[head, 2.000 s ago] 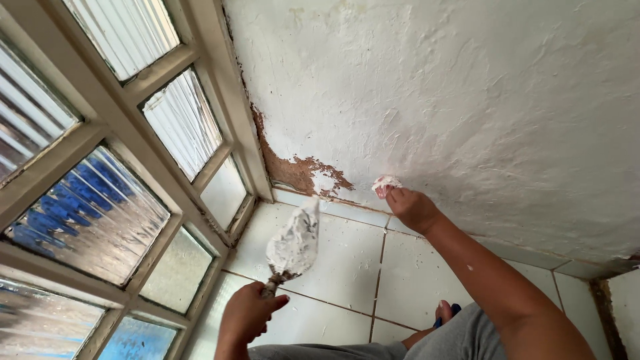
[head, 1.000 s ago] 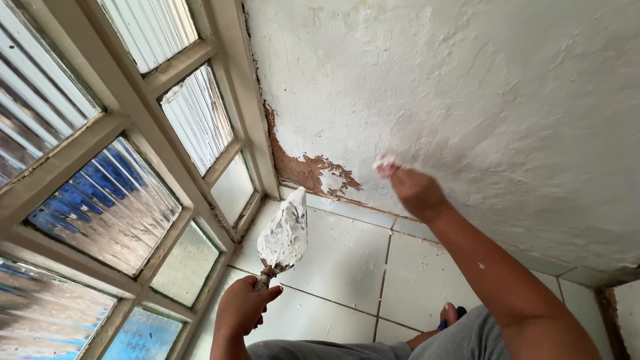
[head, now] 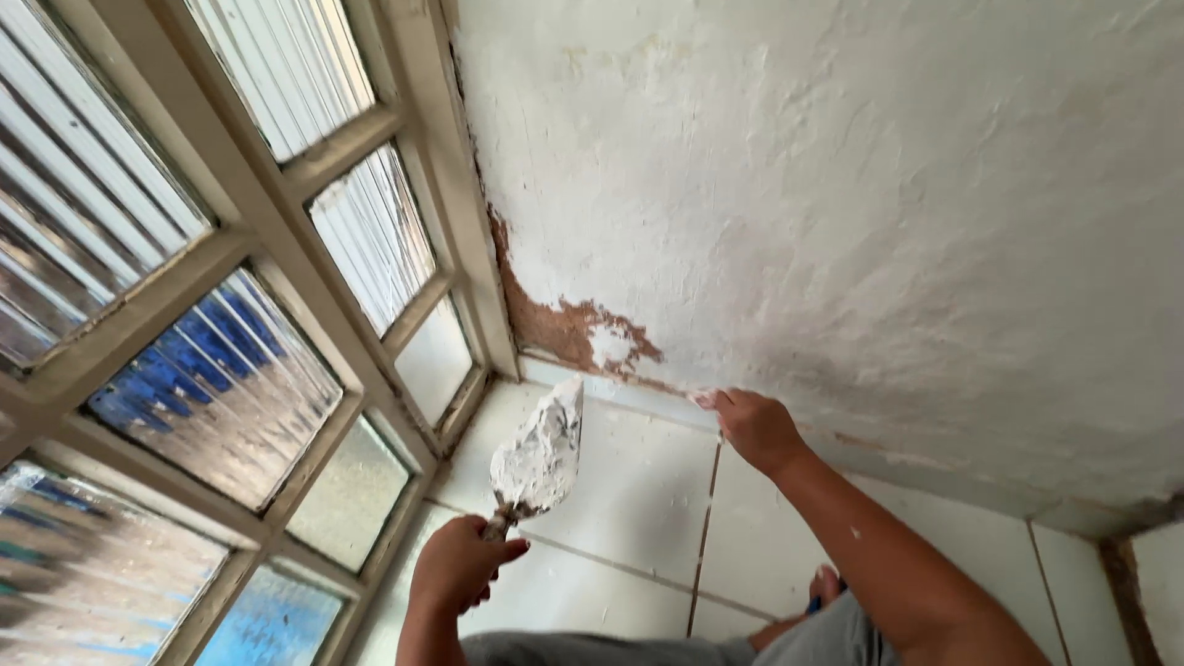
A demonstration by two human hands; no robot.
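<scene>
My left hand (head: pixel 467 564) grips the handle of a pointed trowel (head: pixel 541 453), its blade loaded with white plaster-like paste and tilted up toward the wall's foot. My right hand (head: pixel 758 425) is at the bottom of the white wall (head: pixel 786 185), by the top edge of the baseboard tiles. White paste covers its fingertips; whether a small tool is between them cannot be told. Left of that hand, a bare brown patch (head: pixel 550 328) shows where the wall's coating is gone, with a white smear (head: pixel 610 345) inside it.
A cream-framed door or window (head: pixel 314 245) with ribbed glass panes stands at the left and meets the wall at the corner. White floor tiles (head: pixel 620 481) with dark joints lie below. My foot (head: pixel 823 587) and grey-clothed legs are at the bottom. A brown-edged gap (head: pixel 1124 573) is at the lower right.
My right hand has moved from the wall surface down to the top edge of the baseboard. My left hand still holds the loaded trowel. The view has shifted slightly.
</scene>
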